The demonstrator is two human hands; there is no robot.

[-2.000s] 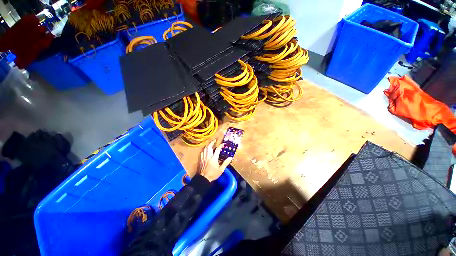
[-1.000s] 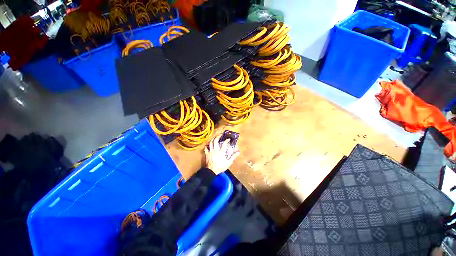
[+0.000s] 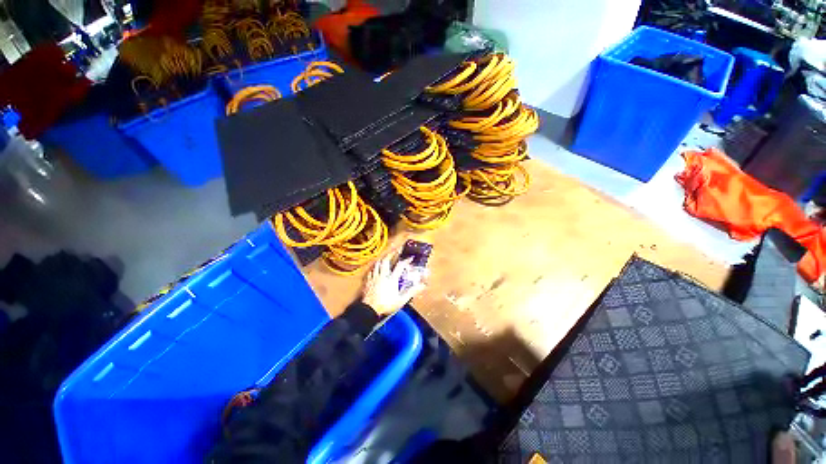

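Observation:
My left hand (image 3: 388, 285) lies over the lower left of a smartphone (image 3: 416, 253) on the brown board table (image 3: 580, 217); its fingers are spread and touch the screen. A patterned black-grey bag body panel (image 3: 661, 362) slopes across the lower right, with a bit of tan handle (image 3: 538, 459) at its bottom edge. Only a small blurred part of my right hand (image 3: 783, 448) shows at the panel's lower right edge; its grip is hidden. Stacked black panels (image 3: 276, 154) with bunches of tan handles (image 3: 421, 181) stand at the table's back left.
A large blue bin (image 3: 181, 335) is under my left arm, against the table's left side. More blue bins stand behind the stacks (image 3: 195, 136) and at the upper right (image 3: 625, 118). An orange-red cloth (image 3: 738, 199) lies on the floor at right. A white pillar (image 3: 534, 54) stands behind.
My left hand has shifted over the phone and covers its lower left; the screen looks darker than two seconds ago. The patterned panel has shifted slightly, and a bit of tan handle now shows below.

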